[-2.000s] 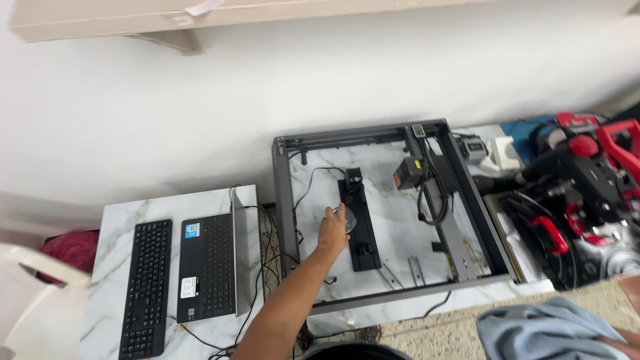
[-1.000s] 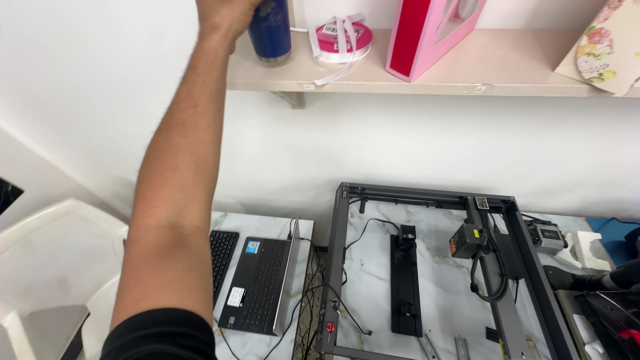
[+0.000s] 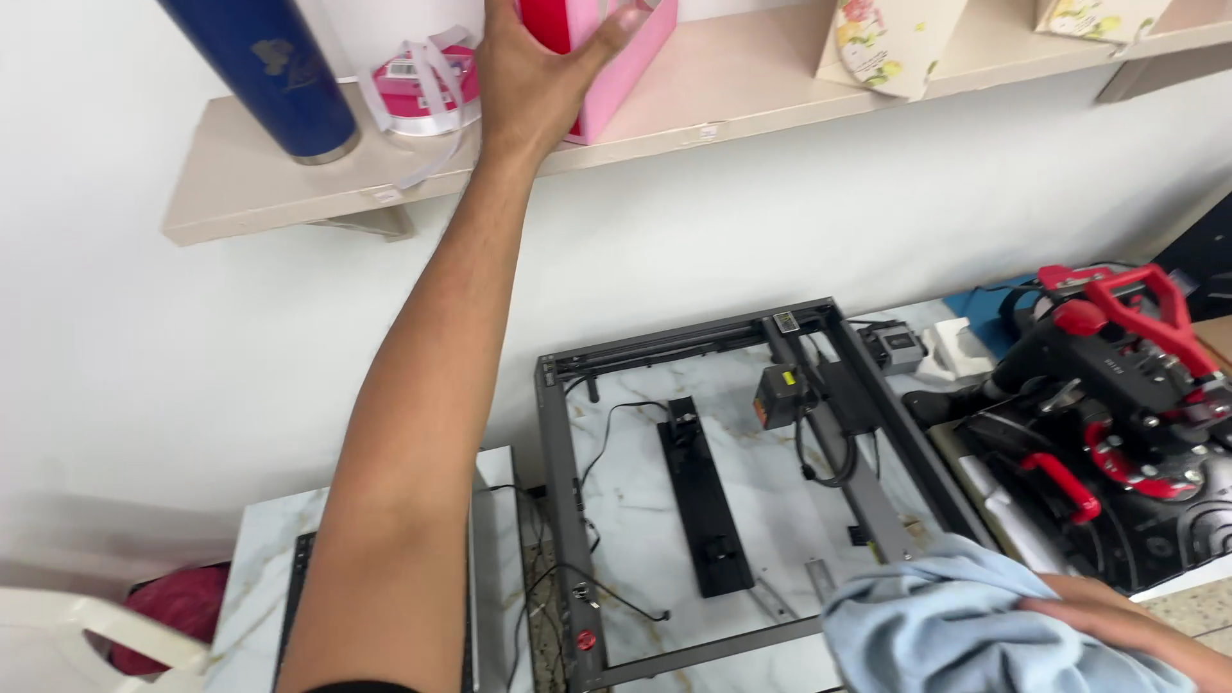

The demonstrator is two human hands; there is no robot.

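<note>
My left hand (image 3: 544,82) reaches up to the shelf and grips a pink and red box (image 3: 626,72) by its near side, thumb over the upper edge. Left of the hand, a roll of white ribbon with a pink label (image 3: 423,87) lies on the shelf, and a blue tumbler (image 3: 265,72) stands beyond it. My right hand (image 3: 1107,616), at the lower right, holds a crumpled light blue cloth (image 3: 972,621). Below is a laser engraver's metal frame (image 3: 693,342) with its laser module (image 3: 778,395). A black rotary attachment (image 3: 707,510) lies inside the frame.
The wooden shelf (image 3: 751,87) overhangs the marble-patterned table (image 3: 635,491). Floral paper items (image 3: 881,43) stand farther right on it. A black and red heat press (image 3: 1107,385) is right of the frame. Loose cables (image 3: 616,602) run at its left. A white chair (image 3: 87,626) is at the lower left.
My left hand was over the rotary attachment, then at the blue tumbler on the shelf, and is now on the pink box to its right. The view has swung up to the shelf.
</note>
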